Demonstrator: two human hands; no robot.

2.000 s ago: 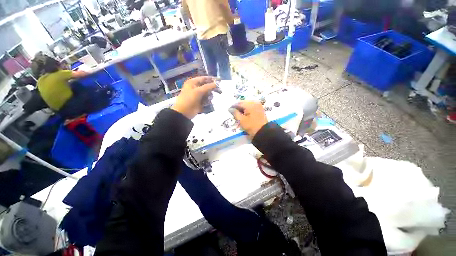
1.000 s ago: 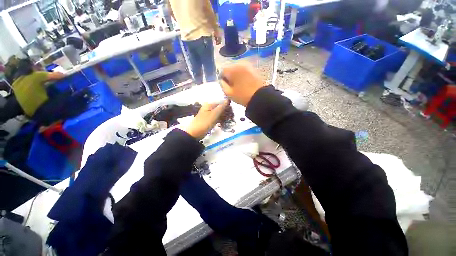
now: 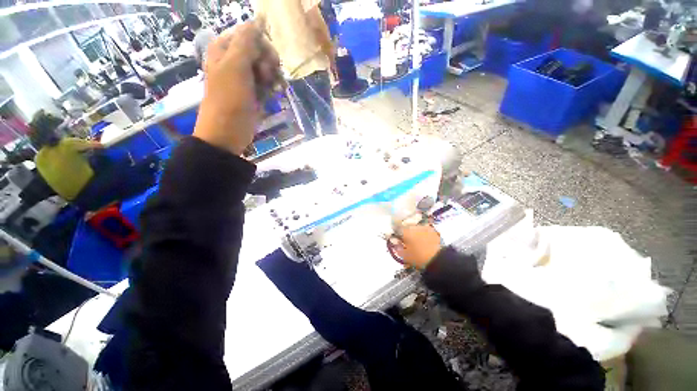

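My left hand [image 3: 229,88] is raised high at the upper left, fingers curled; a thin thread may run from it, but its grip is unclear. My right hand [image 3: 419,244] is low at the right end of the sewing machine [image 3: 363,200], over the red-handled scissors [image 3: 394,249]. One red loop shows beside its fingers; whether it grips them is hidden. A navy panel [image 3: 306,294] runs from under the needle end of the white, blue-striped machine head over the table edge to my lap. More navy cloth [image 3: 113,317] lies at the left, mostly behind my left sleeve.
The white table has a ruler-marked front edge [image 3: 286,353]. A white cloth bundle [image 3: 588,286] is at the right. Dark and white thread cones [image 3: 345,75] stand behind the machine. A person in a tan top [image 3: 294,38] stands beyond. A blue bin [image 3: 562,92] is at upper right.
My hands were together above the machine and have separated. My left hand has risen to the upper left; my right hand has come down to the scissors.
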